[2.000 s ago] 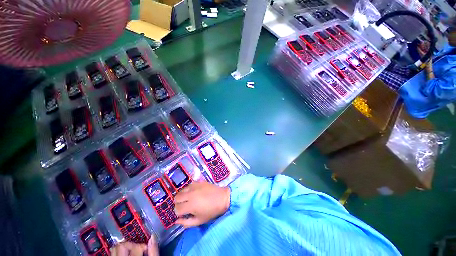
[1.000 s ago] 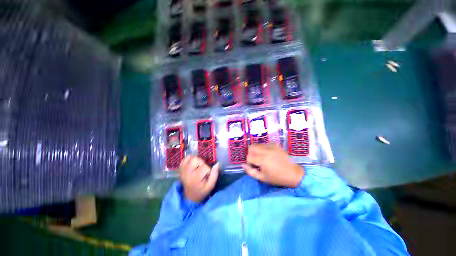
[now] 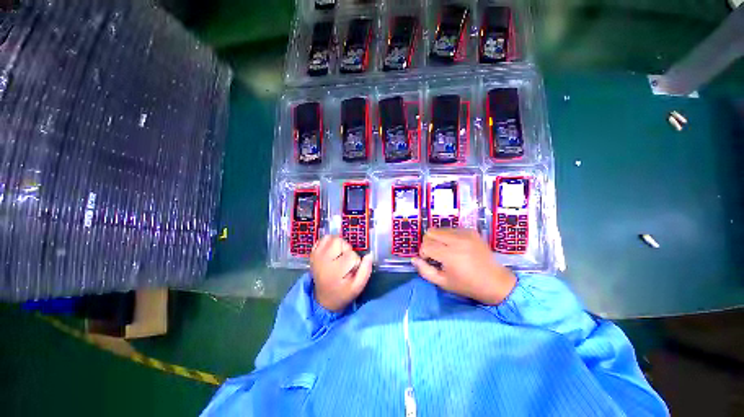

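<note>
A clear blister tray lies in front of me. Its near row holds red-edged keypad phones face up: the phone at the right end and the middle phone have bright white screens. The second phone from the left and the leftmost phone have dark screens. My left hand is curled at the lower end of the second phone. My right hand is curled over the lower keypad of the fourth phone, whose screen is white. Neither hand lifts a phone. My fingertips are partly hidden.
Phones with black backs up fill the tray's far row, and another tray of them lies beyond. A tall ribbed tray stack stands at left. Small pale cylinders and a metal post are at right.
The view has turned from the right side to straight over the tray. The middle and fourth phones' screens have turned white. Since one second ago both hands have barely moved.
</note>
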